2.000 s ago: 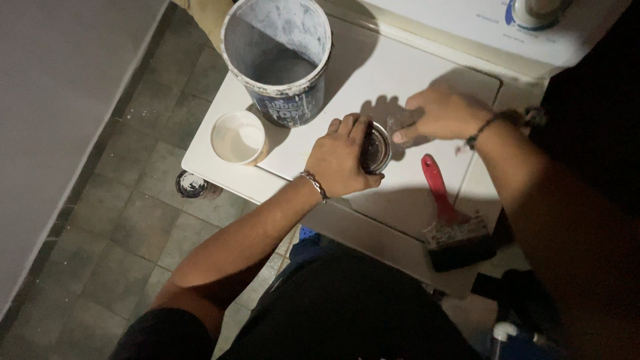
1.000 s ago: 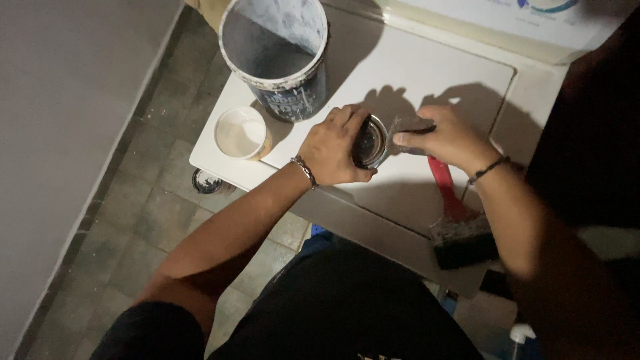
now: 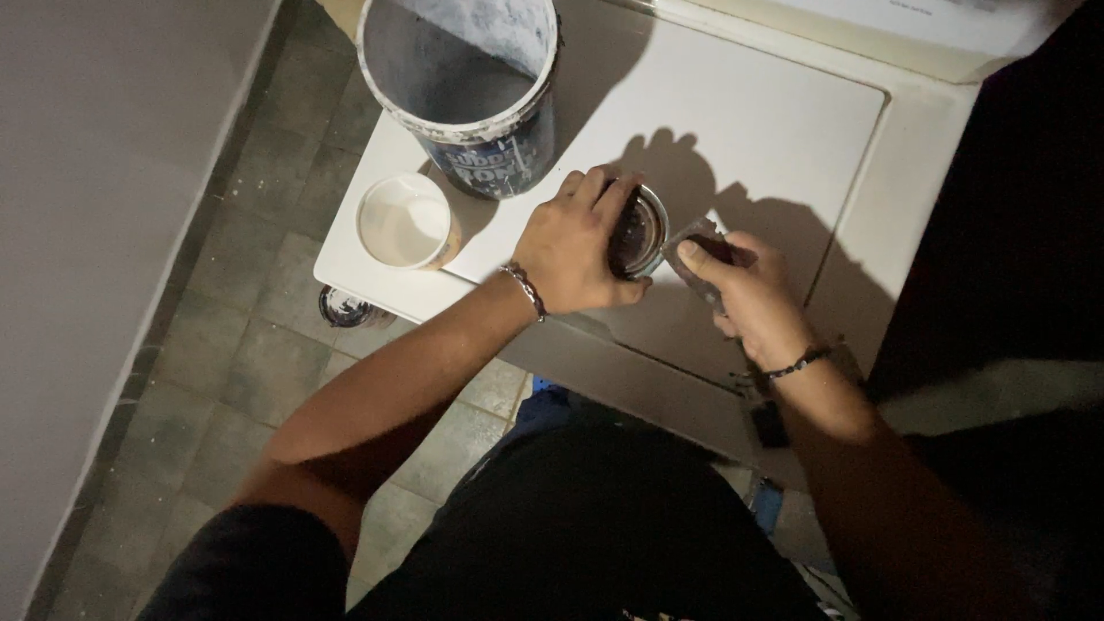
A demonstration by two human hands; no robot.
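My left hand (image 3: 573, 246) is wrapped around a small round metal can (image 3: 642, 231) with a dark top and a shiny rim, on the white top of what looks like a washing machine. To its right, my right hand (image 3: 737, 285) grips a flat, stained, scraper-like piece (image 3: 699, 259) between thumb and fingers; one corner is at or very near the can's rim. Whether they touch cannot be told. Left of my left hand stands a white plastic tub (image 3: 405, 221) with pale contents. Behind it is a large paint-smeared plastic bucket (image 3: 496, 155).
The white appliance top (image 3: 733, 95) has a raised panel (image 3: 914, 65) along its back. An open, paint-stained can (image 3: 345, 306) is below its left corner, over the tiled floor (image 3: 276, 362). A grey wall (image 3: 103, 172) runs along the left. Deep shadow lies at right.
My right hand has come closer to the can and its flat piece now shows clearly. The red-handled brush seen earlier at right is no longer visible. My left hand stays on the can.
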